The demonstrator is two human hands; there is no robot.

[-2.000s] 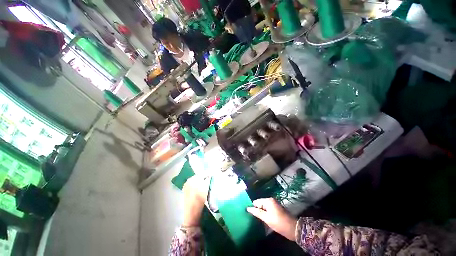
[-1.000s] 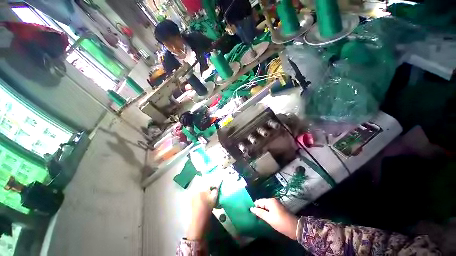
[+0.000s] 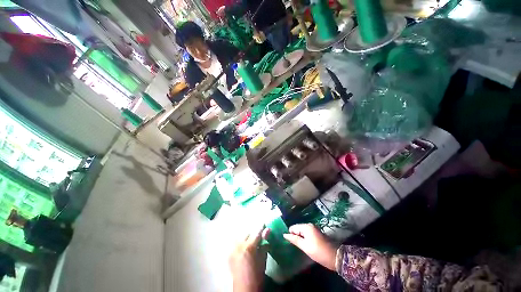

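A green fabric piece [image 3: 281, 246] lies at the front of the grey-brown overlock machine [image 3: 294, 162], its far end in the lamp glare by the needle area. My right hand [image 3: 311, 242] pinches its right edge between thumb and fingers. My left hand [image 3: 249, 263] lies at its left edge, fingertips on the cloth, partly washed out by the glare; whether it grips is not clear. A small green piece [image 3: 212, 203] lies on the white table [image 3: 188, 245] to the left.
Green thread trimmings [image 3: 338, 212] lie right of the needle area. Behind are a red-pink ring [image 3: 349, 160], a dark card or phone [image 3: 408, 158], a clear plastic bag [image 3: 391, 114] and green thread cones [image 3: 371, 20]. A person [image 3: 208, 60] sits at another machine.
My left hand has moved down and nearer to my right hand. The green piece has shifted, and less of it shows between the hands. My right hand has stayed almost in place.
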